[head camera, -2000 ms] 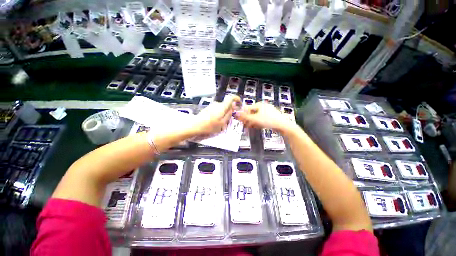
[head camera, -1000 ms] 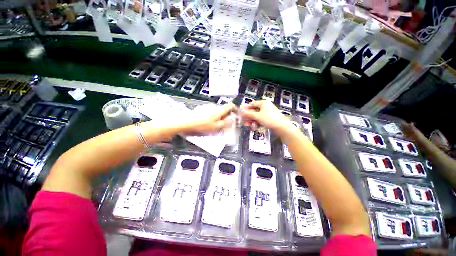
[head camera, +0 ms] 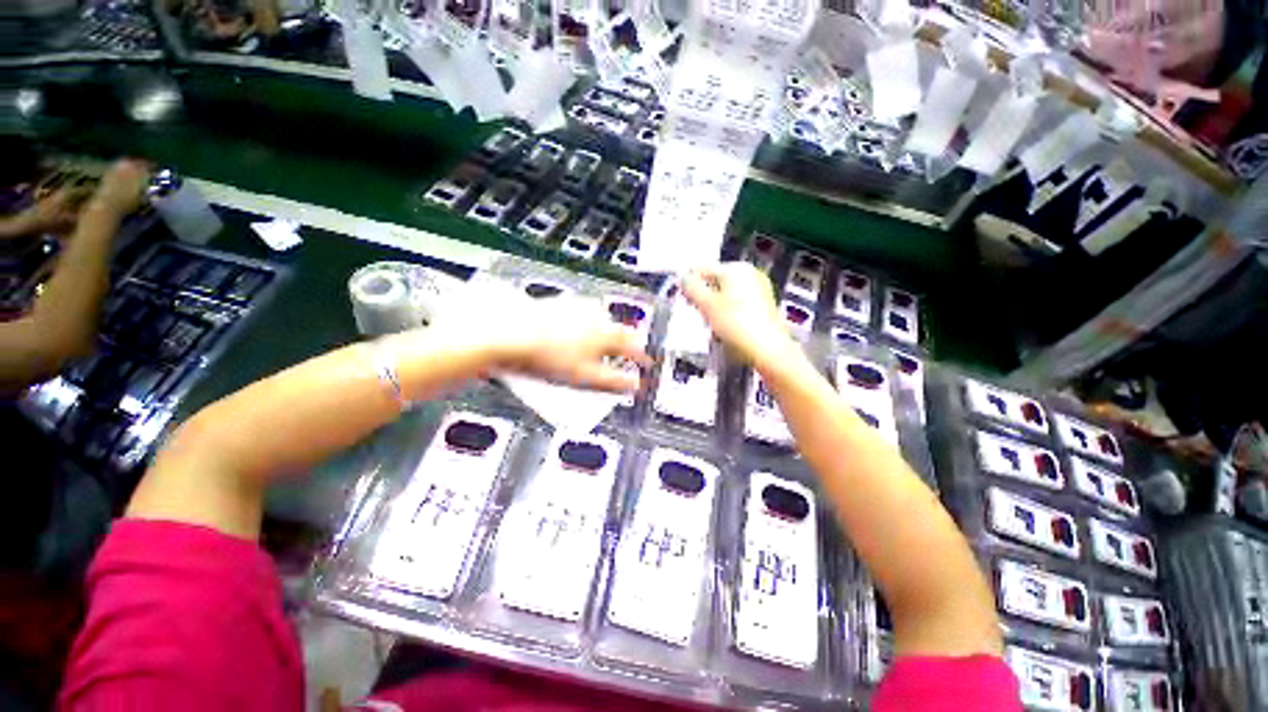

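Observation:
My left hand (head camera: 577, 351) is over the tray's back row with a white paper sheet (head camera: 563, 406) under the palm and fingers; the sheet's corner points toward me. My right hand (head camera: 723, 299) is just right of it, fingertips pinched above a back-row unit; what they hold is too small to tell. The hands are apart. The clear blister tray (head camera: 487, 622) holds white phone units (head camera: 663, 549) with dark ovals and black print; the front-row units are uncovered. Part of the back row is hidden by my hands and the sheet.
A label roll (head camera: 383, 299) stands at left. A printed strip (head camera: 700, 188) hangs behind my right hand. Stacked filled trays (head camera: 1032, 523) are at right. Dark trays (head camera: 181, 327) and another person's arms (head camera: 86, 278) are at far left.
The view has shifted, so the scene appears turned. My left hand has moved away from my right hand, opening a gap between them. A neighbour's arms have appeared at left.

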